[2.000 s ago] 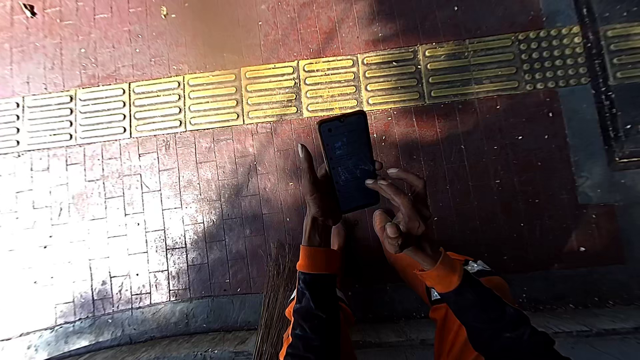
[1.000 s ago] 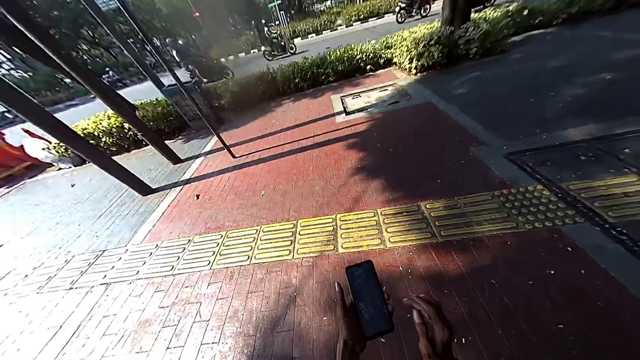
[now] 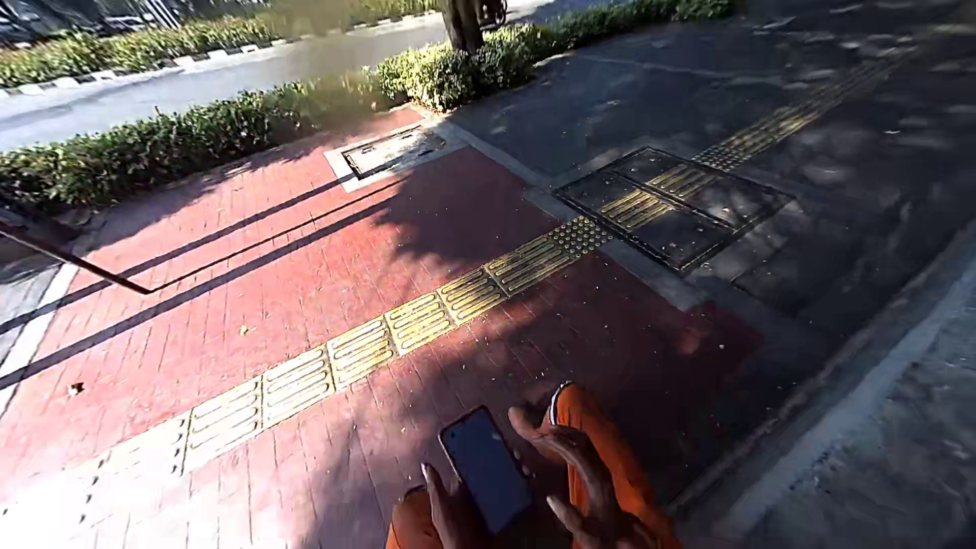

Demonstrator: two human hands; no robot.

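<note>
A smartphone [image 3: 486,469] with a dark screen lies tilted in my left hand [image 3: 450,503], low in the head view; the thumb shows along its left edge and the fingertips at its right edge. To the right of the phone is my right hand [image 3: 583,476], its fingers apart and holding nothing. It hovers over my orange trouser leg [image 3: 610,435], clear of the phone. The lower parts of both hands run out of view at the bottom edge.
Red brick paving [image 3: 290,267] carries a yellow tactile strip [image 3: 419,324]. The strip crosses a framed metal cover [image 3: 671,210]. Beyond stand a hedge [image 3: 191,141], a tree trunk [image 3: 462,27] and a road [image 3: 229,76]. A concrete ledge [image 3: 884,457] runs at the right.
The view has swung up and to the right since the earliest frame. My right hand, whose fingers were at the phone's screen two seconds ago, is now apart from it. The left still holds the phone.
</note>
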